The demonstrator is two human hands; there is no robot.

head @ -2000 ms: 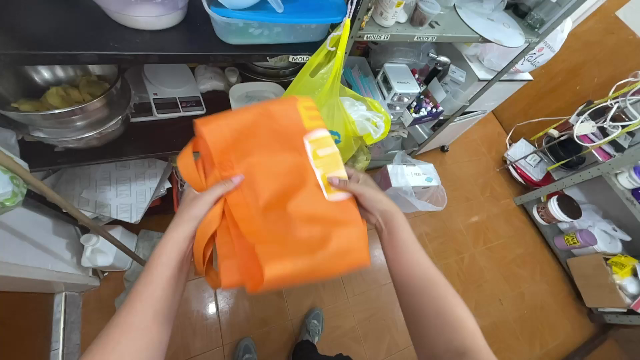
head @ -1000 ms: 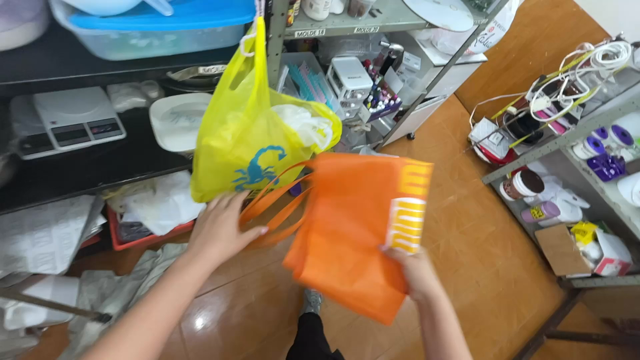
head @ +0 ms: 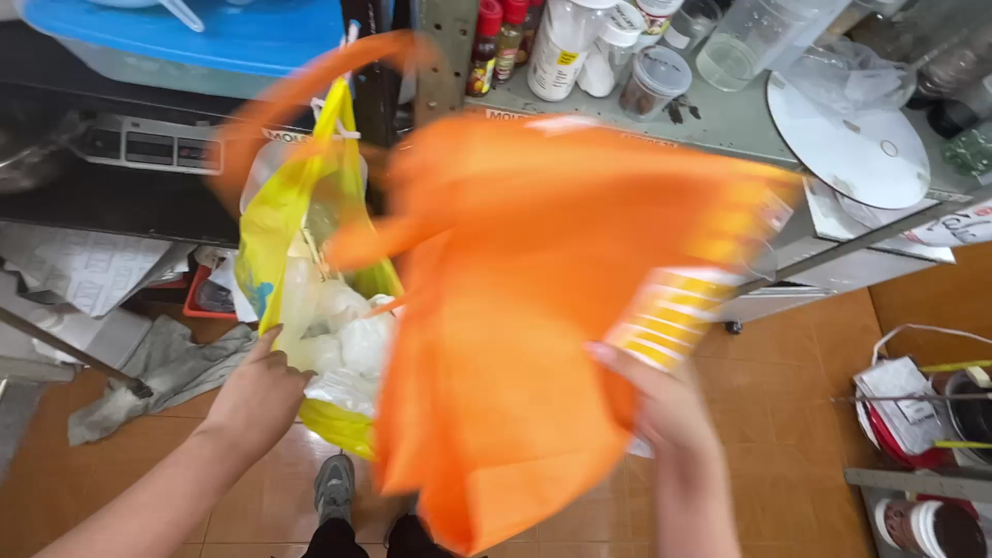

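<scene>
My right hand (head: 659, 395) grips an orange fabric bag (head: 527, 310) with yellow and white print, blurred by motion, its handles swinging out to the left. A yellow plastic bag (head: 267, 240) hangs by its handle from the shelf post. My left hand (head: 260, 384) grips its front rim and holds its mouth wide. Crumpled white and clear plastic bags (head: 341, 333) show inside the yellow bag. The orange bag hides the right part of the yellow bag.
A metal shelf (head: 721, 128) carries jars, small red-capped bottles (head: 486, 46) and a white round board (head: 849, 139). A kitchen scale (head: 151, 143) sits on the black shelf at left. A grey cloth (head: 167, 380) lies on the floor. Another rack (head: 914, 482) stands at lower right.
My left hand has let go of the orange bag's handles and taken the yellow bag's rim, pulling its mouth wide. The orange bag stays in my right hand. The view is closer to the shelves.
</scene>
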